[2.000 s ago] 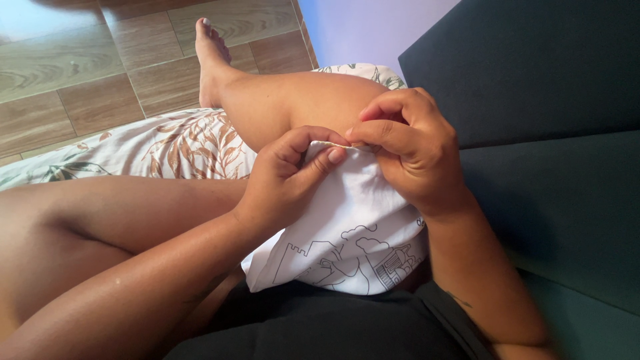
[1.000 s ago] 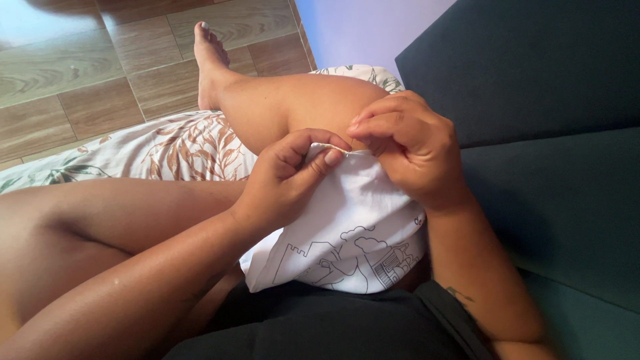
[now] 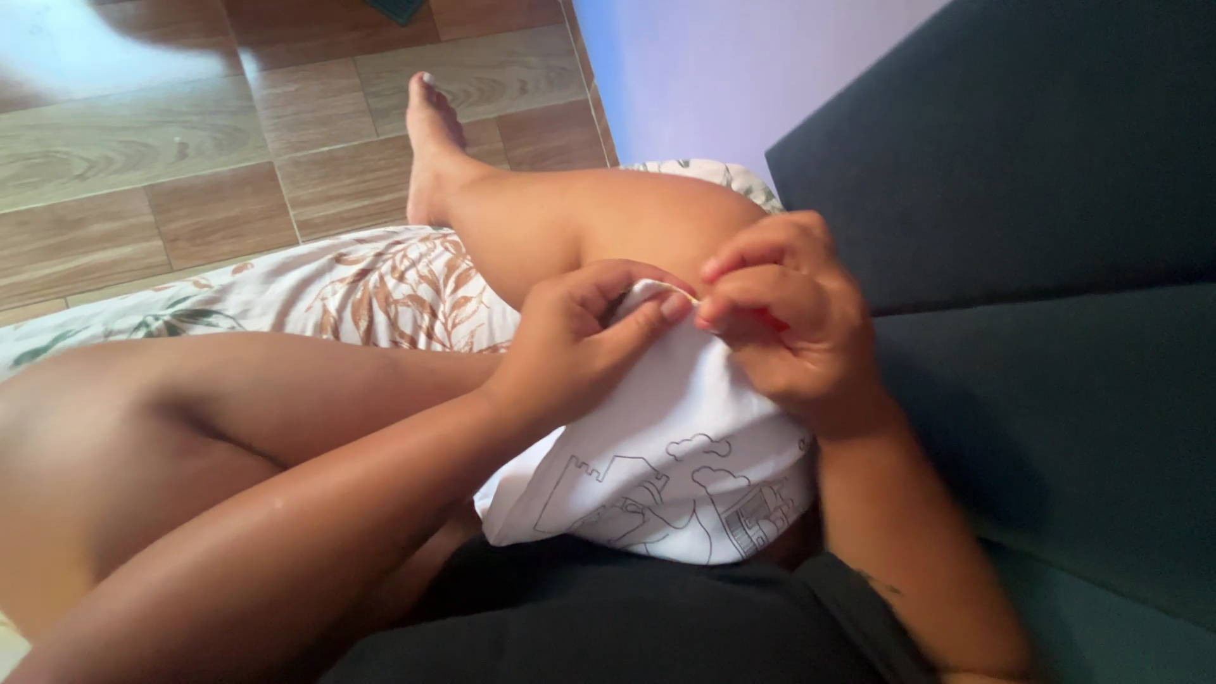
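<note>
A white cloth (image 3: 665, 418) with black line drawings of buildings and clouds lies over my lap, its upper edge raised. My left hand (image 3: 598, 332) pinches that edge between thumb and forefinger. At the same edge, just to the right, is my right hand (image 3: 793, 313), its thumb and forefinger close together beside the left thumb tip. A small yellowish bit of the edge (image 3: 694, 300) shows between the two hands. Whether the right fingertips hold the edge or something thin, such as a needle, cannot be made out.
My bare legs (image 3: 608, 214) rest on a white sheet with brown and green leaf print (image 3: 408, 285). Dark padded panels (image 3: 1026, 190) stand along the right side. A pale lilac wall (image 3: 703, 85) and a floor with wood-look tiles (image 3: 332, 180) lie beyond.
My right hand's thumb and fingertips have come down to the cloth's edge from slightly above it a second ago. My left hand keeps its pinch on the cloth.
</note>
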